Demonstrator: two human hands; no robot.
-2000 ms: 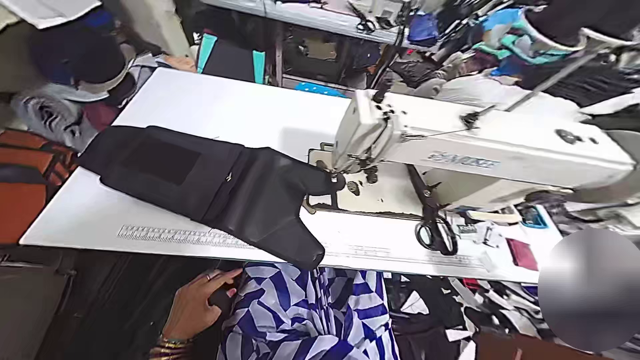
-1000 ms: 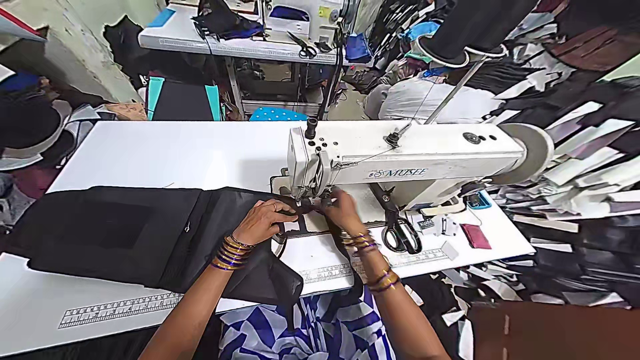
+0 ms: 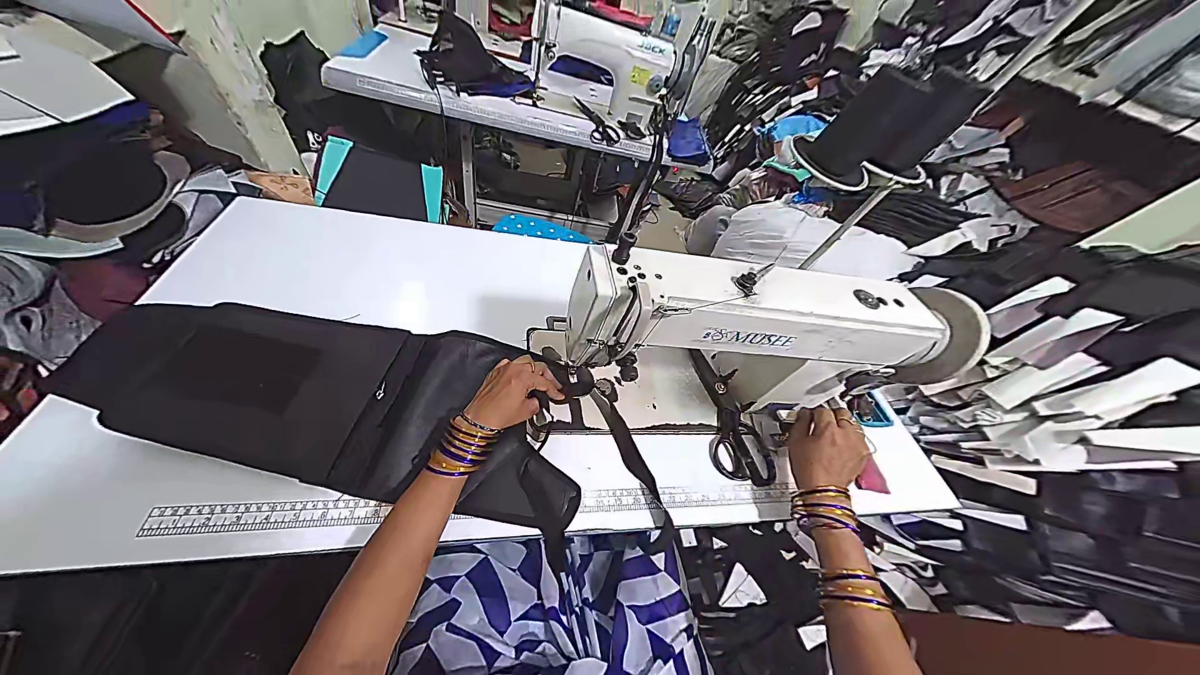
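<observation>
A white industrial sewing machine [image 3: 787, 319] stands on the white table [image 3: 375, 253]. Black fabric piece [image 3: 375, 403] lies flat to the left of the needle, its right end under the presser foot area. My left hand [image 3: 516, 392] grips the fabric's edge beside the needle. A narrow black strip [image 3: 630, 450] runs from near the presser foot over the table's front edge. My right hand [image 3: 830, 445] is at the base of the machine's right side, fingers bent down; what they touch is hidden. Black-handled scissors [image 3: 741, 455] lie just left of that hand.
A printed ruler scale [image 3: 262, 516] runs along the table's front. A pink piece [image 3: 872, 476] and a blue tray [image 3: 877, 410] are beside my right hand. Behind stands another sewing machine [image 3: 609, 56] with scissors [image 3: 600, 122]. Fabric scraps [image 3: 1059, 403] are heaped at the right.
My right hand has moved right, from beside the needle to the machine's base. My left hand stays on the fabric near the needle. Two seconds ago, one hand showed below the table edge.
</observation>
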